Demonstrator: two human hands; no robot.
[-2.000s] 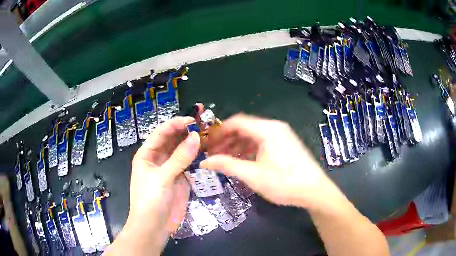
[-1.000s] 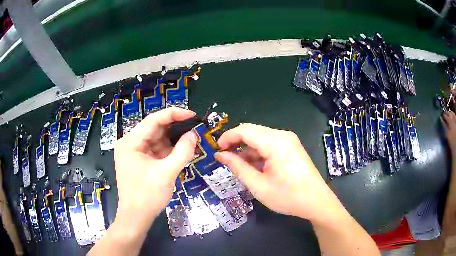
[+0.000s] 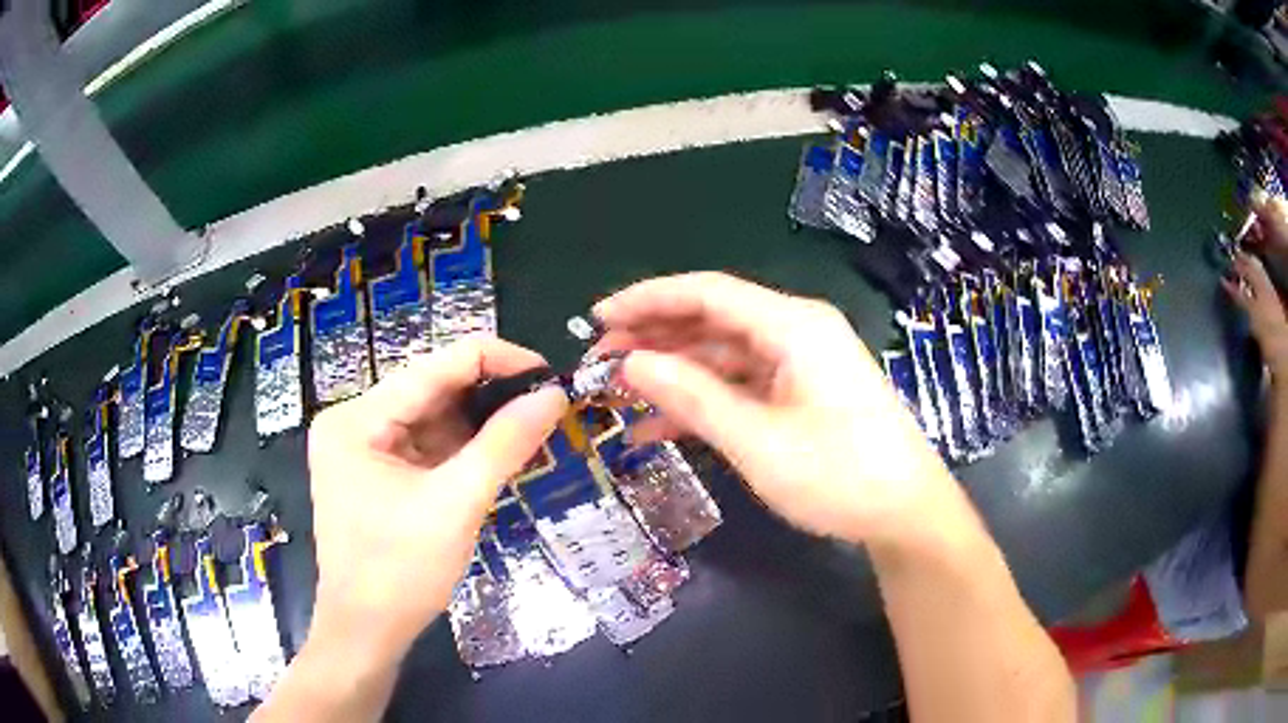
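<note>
A phone mainboard (image 3: 572, 504) with a blue upper part and silver lower part lies on top of a fanned pile of boards (image 3: 520, 616). My left hand (image 3: 438, 480) pinches its top left edge between thumb and index finger. My right hand (image 3: 770, 403) has thumb and fingers on a small metallic component (image 3: 595, 376) at the board's top end. A white tab (image 3: 579, 328) stands out just above. The fingertips hide part of the board's top and its orange flex cable.
Slanted rows of boards (image 3: 339, 339) lie at left on the dark bench. Tight overlapping rows (image 3: 1038, 339) lie at right. A pale rail (image 3: 565, 141) borders the far side; a grey post (image 3: 106, 156) stands upper left. Another person's hand (image 3: 1254, 290) shows at the right edge.
My right fingers have moved up from the board's right edge to the component at its top. The board is turned more upright. My left hand still pinches the top left edge.
</note>
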